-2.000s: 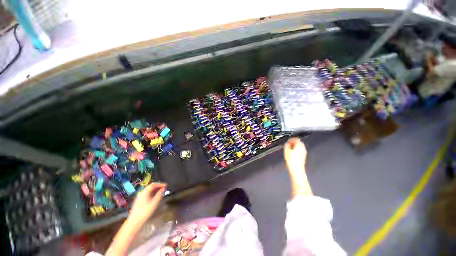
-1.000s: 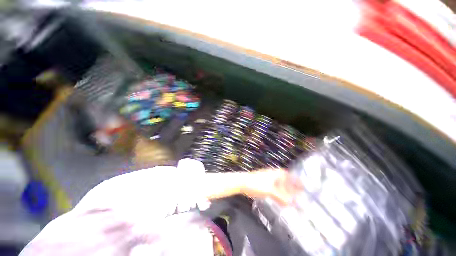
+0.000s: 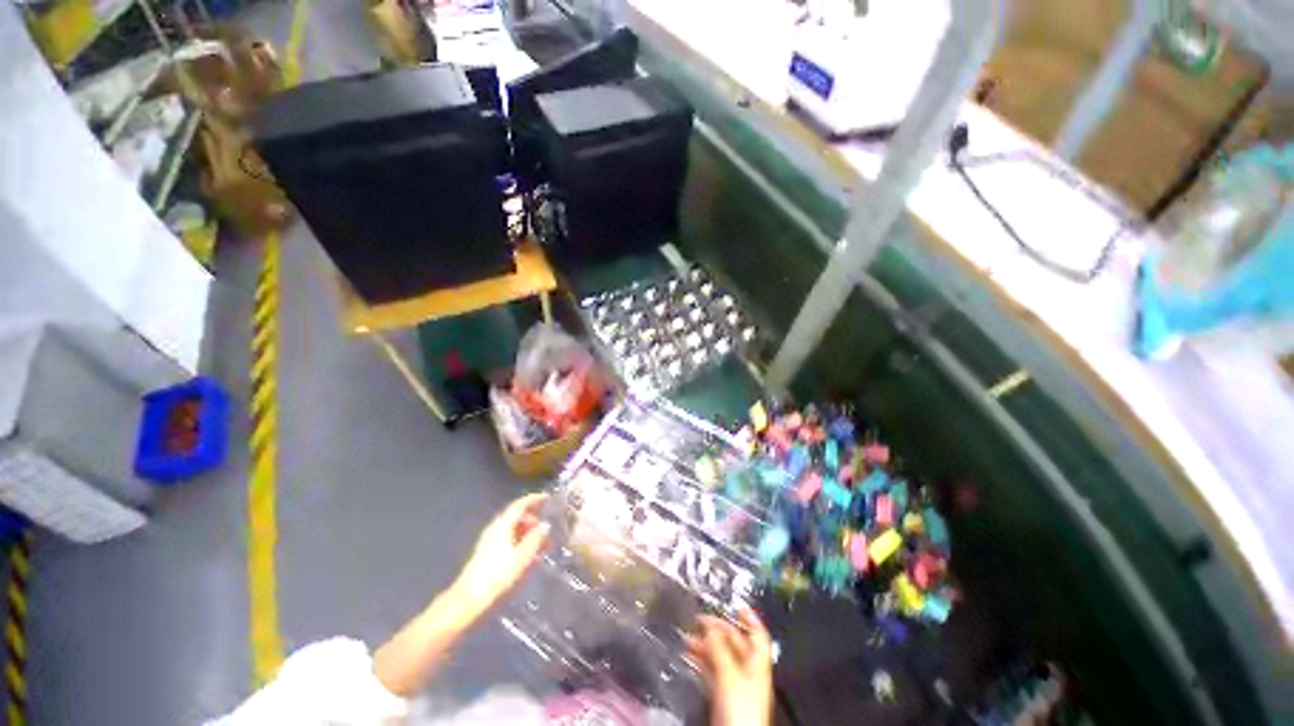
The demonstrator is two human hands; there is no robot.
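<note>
A clear, shiny blister tray (image 3: 656, 489) with square pockets is held up between my two hands. My left hand (image 3: 514, 550) grips its left edge and my right hand (image 3: 735, 655) grips its near right corner. The tray overlaps the left side of a loose pile of coloured binder clips (image 3: 854, 528). Glare hides whether its pockets hold anything. Beyond it, another blister tray (image 3: 667, 329) with dark and silvery parts in its pockets lies on the green bench.
Black bins (image 3: 397, 177) stand at the far end, some on a yellow-edged stand. A carton (image 3: 542, 457) with a clear bag of reddish contents is below the bench edge. A slanted grey support (image 3: 866, 234) rises from the bench. A blue bin (image 3: 185, 430) is at left.
The view has swung left from the clamped rows to the bench's bin end. My hand was at the clear tray on the rows; now both hands hold a clear tray beside the clip pile.
</note>
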